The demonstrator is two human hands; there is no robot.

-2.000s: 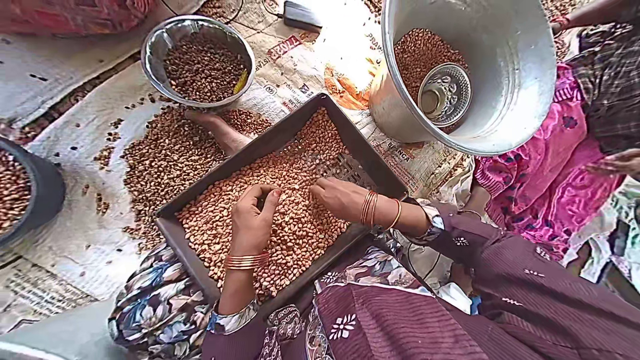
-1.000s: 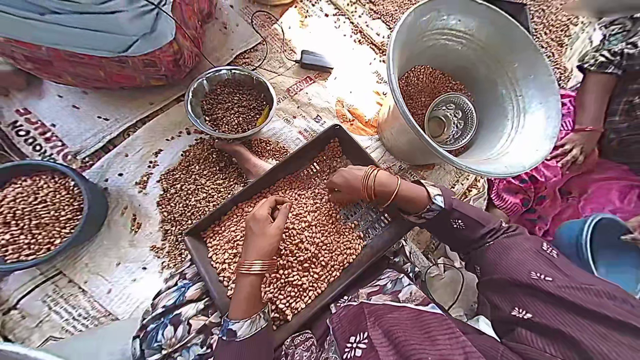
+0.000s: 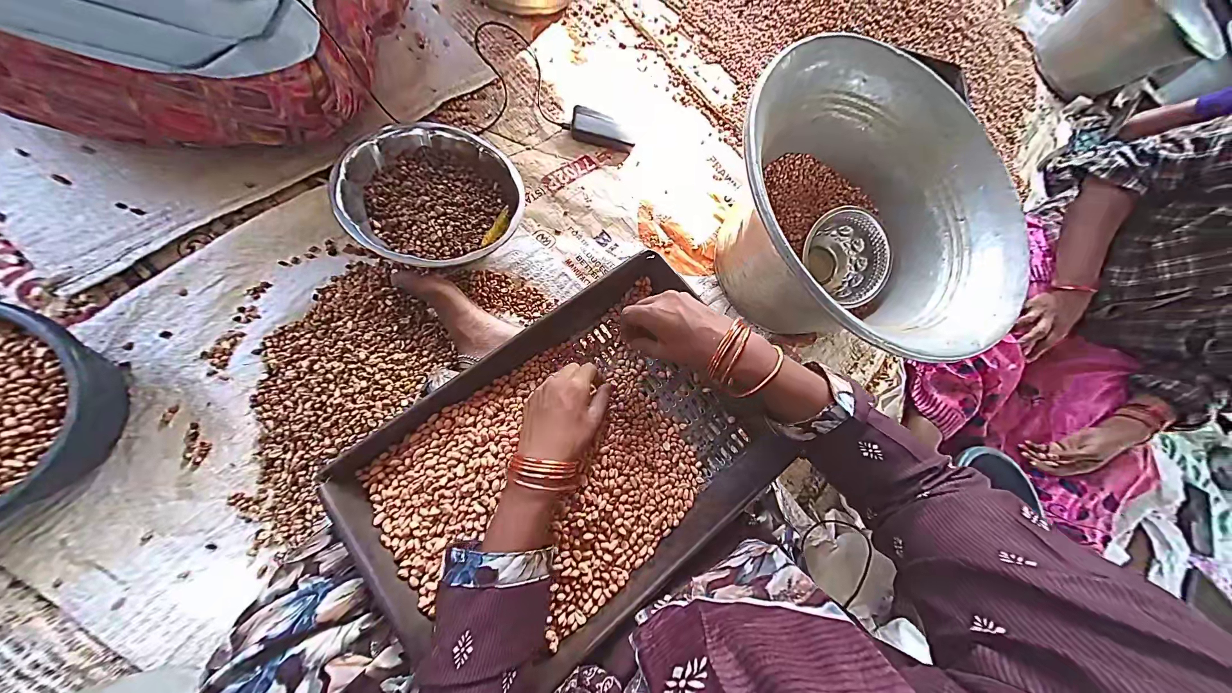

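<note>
A dark rectangular sieve tray (image 3: 358, 525) with a slotted bottom rests tilted across my lap. Pinkish-tan peanut kernels (image 3: 452, 481) cover most of it, while slots show bare at its right side. My left hand (image 3: 563, 414) is over the middle of the kernels with its fingers curled; whether it holds a kernel cannot be seen. Near the tray's far right edge is my right hand (image 3: 669, 327), fingers bent down at the slotted part, their tips partly hidden. Copper-coloured bangles circle both wrists.
A steel bowl (image 3: 428, 258) of darker kernels stands beyond the tray, beside a loose heap (image 3: 337, 375) and a bare foot (image 3: 462, 313). A large metal bucket (image 3: 924, 192) holds kernels and a perforated container (image 3: 847, 255). A dark tub (image 3: 96, 414) is left; a co-worker's hand (image 3: 1054, 318) is right.
My right hand has moved toward the tray's far corner since one second ago. My left hand stays over the kernels. The co-worker's blue bucket is now mostly hidden.
</note>
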